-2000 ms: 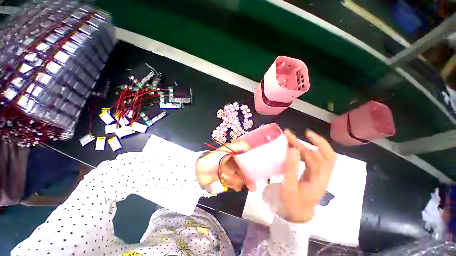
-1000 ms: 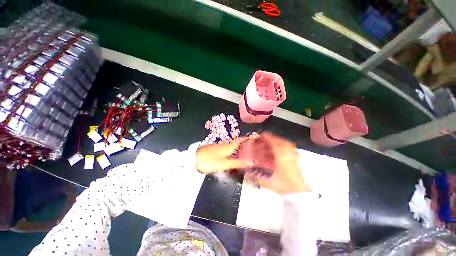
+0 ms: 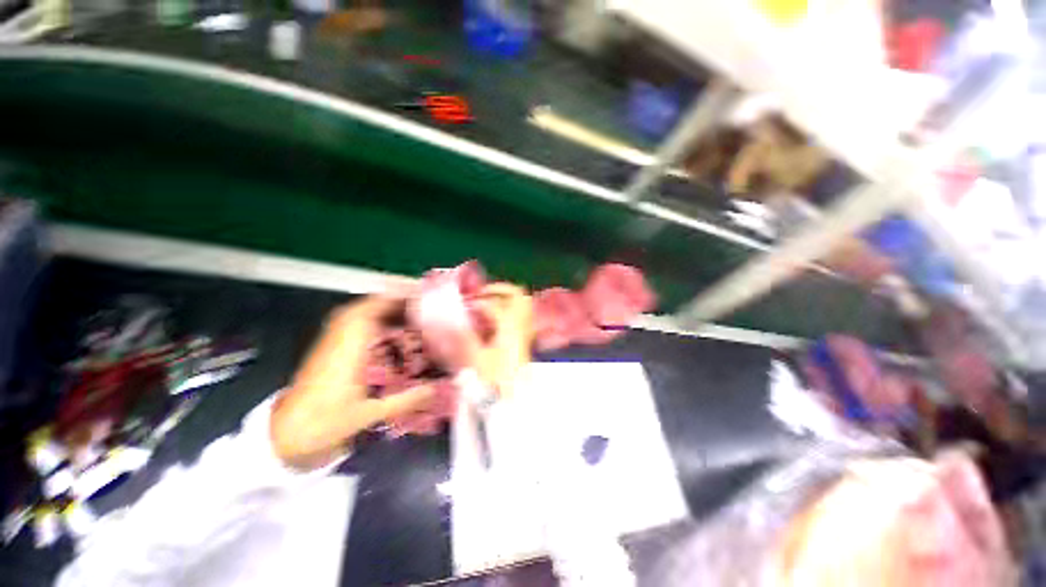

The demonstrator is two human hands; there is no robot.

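The view is blurred. My left hand (image 3: 324, 384) is curled around a pink housing (image 3: 413, 419) with dark openings, held low over the black bench. My right hand (image 3: 507, 335) is at the right side of another pink housing (image 3: 445, 312) just behind it, with its fingers against the wall. How far the two housings touch is unclear. A further pink housing (image 3: 619, 296) with a dark band leans by the bench's back rail. A white sheet (image 3: 562, 436) with a black patch lies below my right hand. The heap of tiny pink pieces cannot be made out.
Wires, boards and white-yellow batteries (image 3: 109, 419) lie tangled at left. A smaller white sheet (image 3: 310, 522) lies under my left forearm. Clear plastic (image 3: 734, 505) and a large pink shape (image 3: 906, 522) are at lower right. Red-handled scissors (image 3: 447, 109) lie on the far bench.
The view has swung to the right, so the bench items sit further left. My hands have moved apart from the single housing between them and now reach towards the bench's back rail.
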